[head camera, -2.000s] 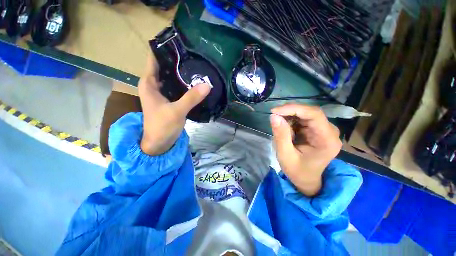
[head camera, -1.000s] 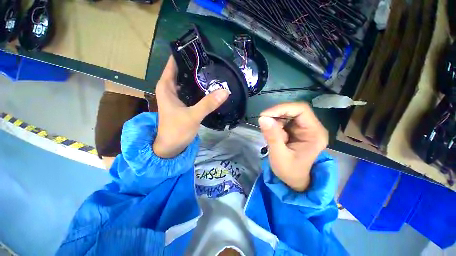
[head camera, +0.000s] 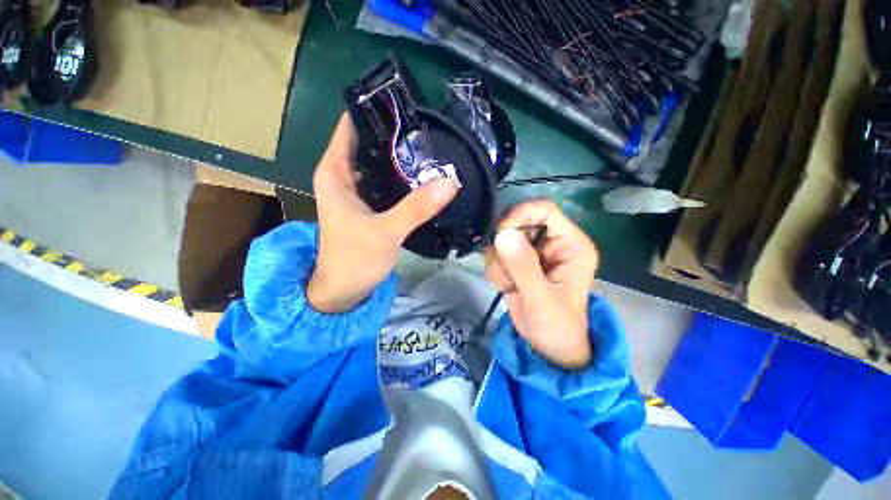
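Observation:
My left hand (head camera: 366, 220) holds a round black housing (head camera: 459, 210) with its open side up, the thumb on the whitish centre part (head camera: 435, 177). Red and white wires run from there to the rectangular neck. My right hand (head camera: 543, 278) pinches a thin black cable (head camera: 491, 311) close to the housing's lower right rim. The cable hangs below the fingers; whether its tip touches the rim is hidden. A second housing (head camera: 503, 132) lies on the green mat behind the held one, partly covered by it.
A whitish squeeze bottle (head camera: 650, 201) lies right of my right hand. The cable heap (head camera: 586, 49) is at the back on grey wrap with blue holder ends. Housings sit on cardboard (head camera: 215, 68) at left and right. Brown cardboard strips (head camera: 772, 127) and blue bins (head camera: 728, 381) are at right.
The held housing has moved right and now overlaps the second one. My right hand has moved left to the rim, and a black cable now shows hanging below it.

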